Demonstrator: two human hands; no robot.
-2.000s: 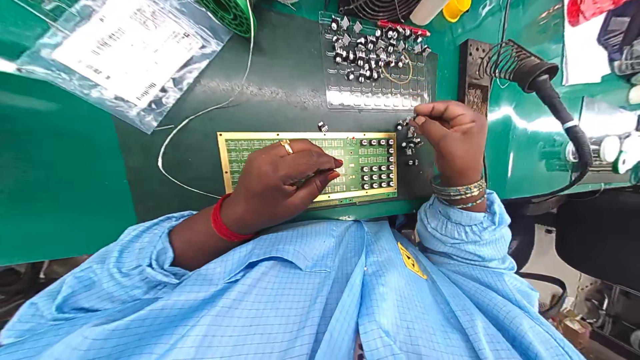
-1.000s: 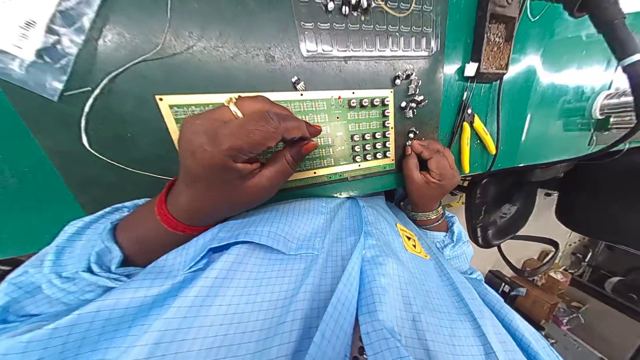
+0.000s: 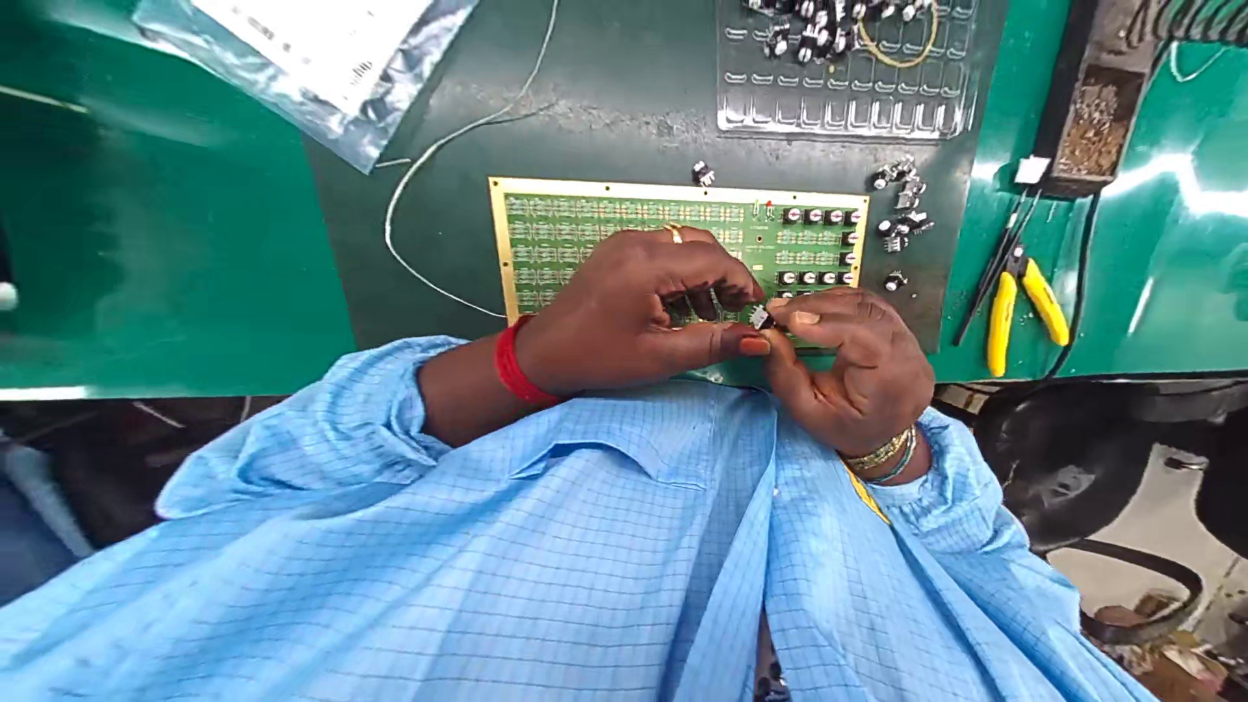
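Note:
A green circuit board (image 3: 634,210) with a gold-coloured edge lies on the dark mat, black round components standing in rows at its right side. Over the board, my right hand (image 3: 848,356) pinches a small black-and-silver component (image 3: 760,317) between thumb and fingers. My left hand (image 3: 653,302) is beside it, thumb and fingertips at the same part; whether they grip it is unclear. Similar loose components (image 3: 907,195) lie right of the board, and a single one (image 3: 703,175) sits just above its top edge. My hands hide the middle and lower part of the board.
A clear plastic tray (image 3: 838,122) with a heap of components is at the top. Yellow-handled cutters (image 3: 1002,322) and tweezers (image 3: 994,258) lie at right, below a soldering iron stand (image 3: 1092,127). A plastic bag (image 3: 370,107) and a thin wire (image 3: 395,210) are at left.
My right hand has moved left from the loose components to my left hand over the board, with a component now visible between its fingers. The view has shifted.

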